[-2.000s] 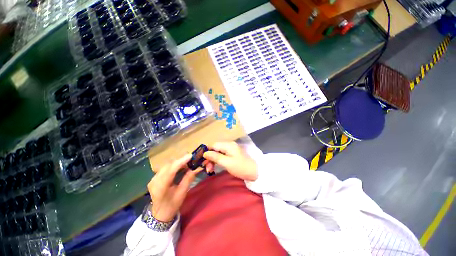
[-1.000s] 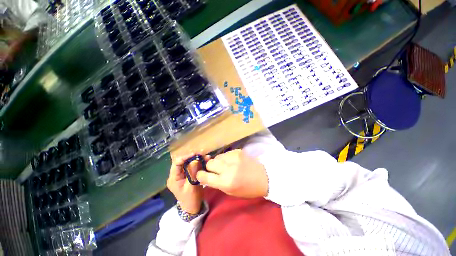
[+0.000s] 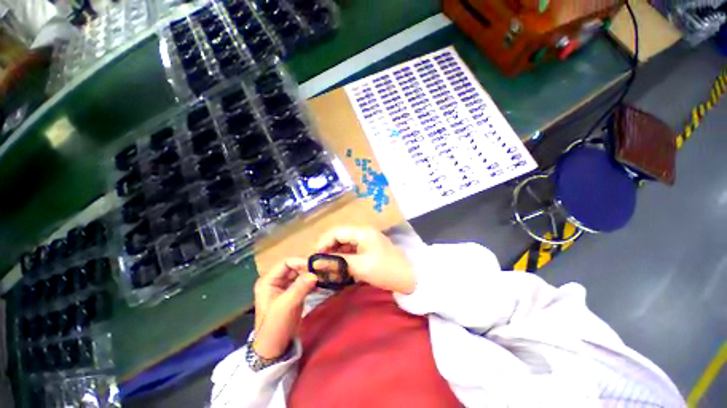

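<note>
A black housing (image 3: 341, 272), a rounded-square ring with an open centre, is held in front of the red garment. My left hand (image 3: 280, 301) grips its left side with the fingertips. My right hand (image 3: 368, 256) grips its right side. Whether a small adhesive piece is on it cannot be told. The white adhesive sheet (image 3: 442, 131) with rows of dark marks lies beyond my hands. Bright-blue scraps (image 3: 376, 188) lie heaped beside its left edge on the brown cardboard (image 3: 331, 119).
A clear blister tray (image 3: 209, 233) full of black housings stands left of the cardboard. Another filled tray (image 3: 239, 40) is behind it, and one (image 3: 64, 299) is at the lower left. An orange machine (image 3: 510, 36) stands at the back right. A blue stool (image 3: 594, 187) is right.
The housing is turned in the fingers; its open ring now sits between both hands, and the right hand has moved to its right side. The camera view has shifted slightly.
</note>
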